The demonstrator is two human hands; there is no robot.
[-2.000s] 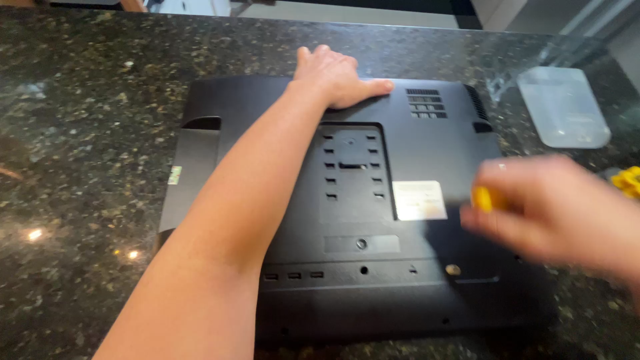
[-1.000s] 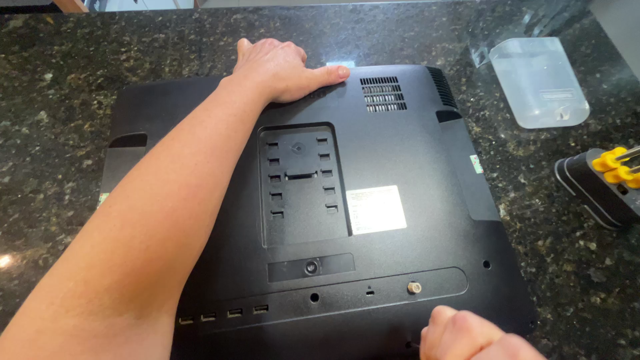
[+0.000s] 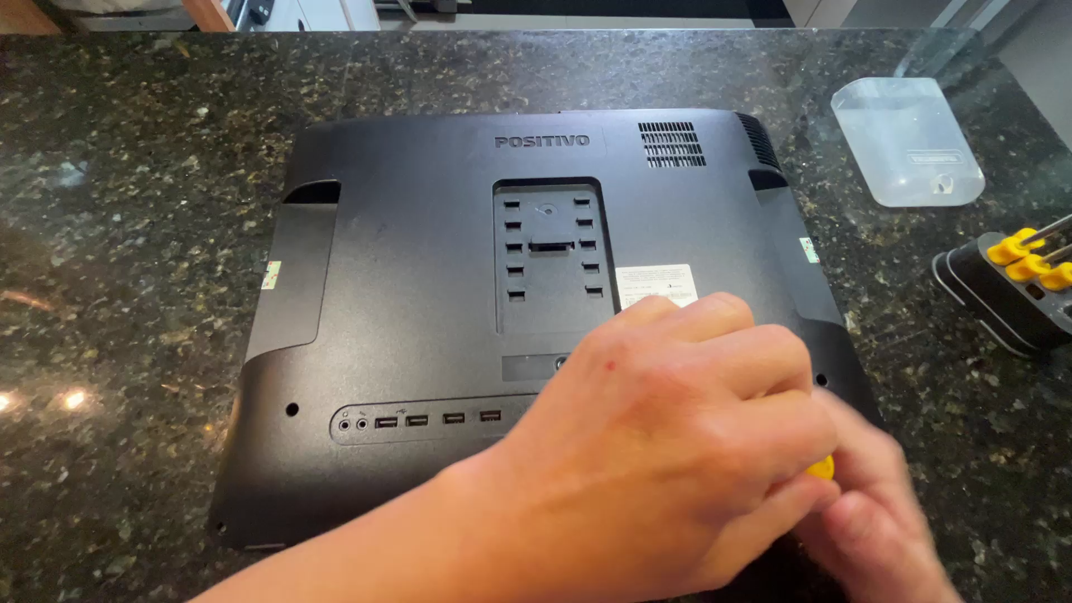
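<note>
A black Positivo all-in-one computer [image 3: 402, 251] lies with its back up, showing vents, a recessed mounting panel, a row of ports and screw holes. My left hand [image 3: 670, 419] reaches across its lower right part, fingers curled near the yellow end of a tool [image 3: 821, 467]. Behind it, my right hand [image 3: 871, 502] is closed around that tool, low over the computer's right side. The tool's shaft and tip are hidden by my hands. How my left fingers touch the tool cannot be seen.
The dark speckled stone countertop [image 3: 126, 251] carries the computer. A translucent plastic cover [image 3: 909, 142] lies at the upper right. Below it stands a black tool holder [image 3: 997, 293] with several yellow-ended bits or drivers [image 3: 1026, 266].
My left hand has left the computer's far edge and come down to the lower right, beside my right hand. The view has shifted, and the label is now partly covered.
</note>
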